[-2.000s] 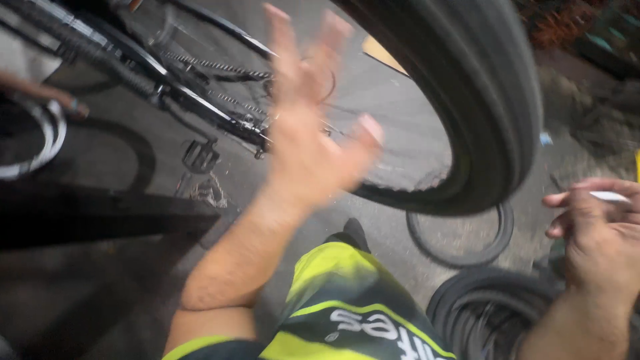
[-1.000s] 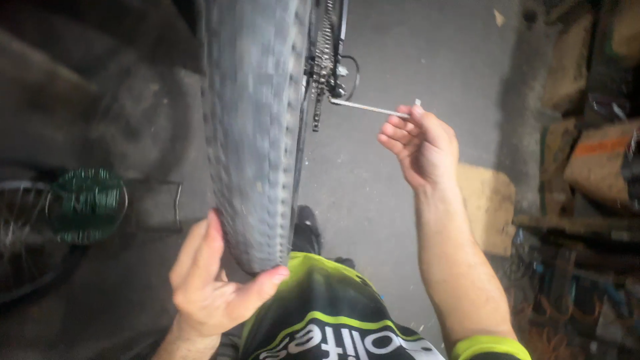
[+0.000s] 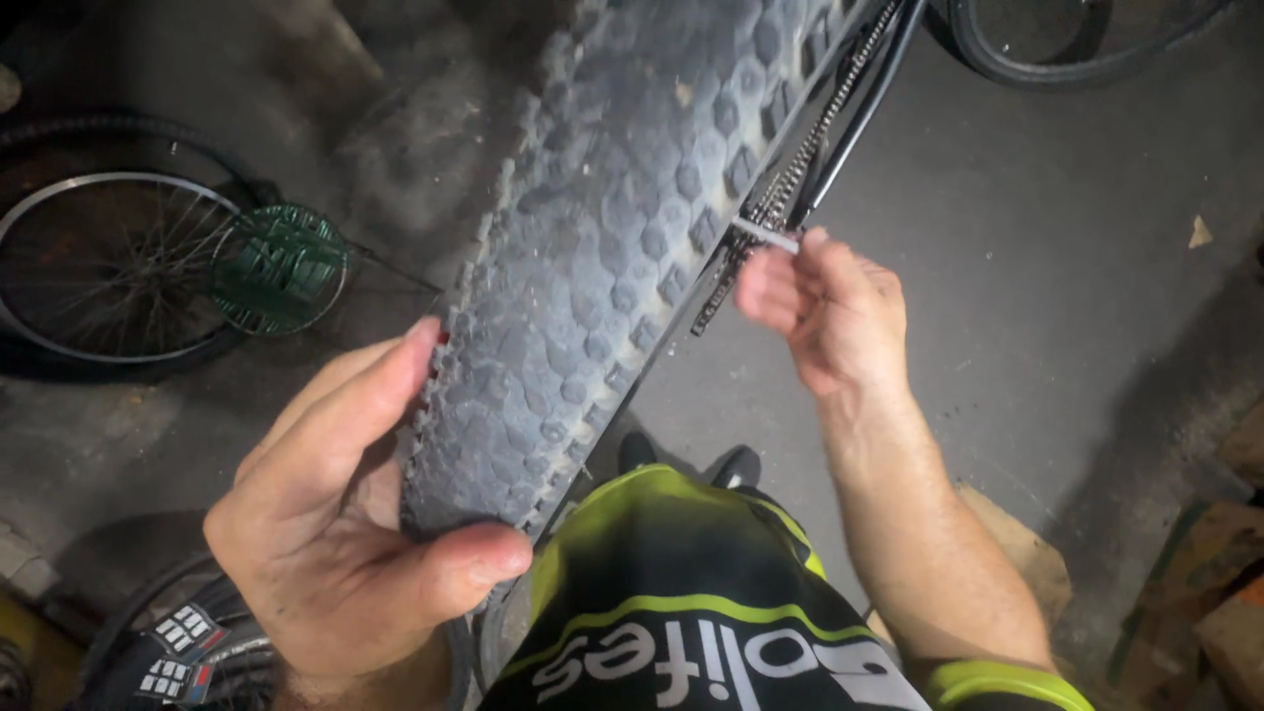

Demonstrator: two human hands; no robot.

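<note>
A knobby bicycle tyre (image 3: 592, 237) runs from the top of the view down to the lower middle. My left hand (image 3: 346, 513) grips its near end, with the thumb on the tread and the fingers at the left side. My right hand (image 3: 839, 306) pinches a thin light-coloured rod-like tool (image 3: 765, 235) between thumb and fingers, right of the tyre. The tool's far end reaches the area of the rear derailleur and sprockets, where the tyre edge partly hides it. The chain (image 3: 820, 143) runs upward beside a black frame tube (image 3: 867, 104).
At the left lie a spoked wheel (image 3: 59, 193) and a round green basket-like part (image 3: 281, 267). Several tyres (image 3: 128, 612) with labels lie lower left. Another tyre (image 3: 1047, 74) is at the top right. Cardboard (image 3: 1017, 543) lies on the floor behind my right forearm.
My left hand, raised with fingers spread two seconds ago, has come onto the tyre. My right hand has brought the thin tool from the far right to the sprocket area. The view has swung strongly.
</note>
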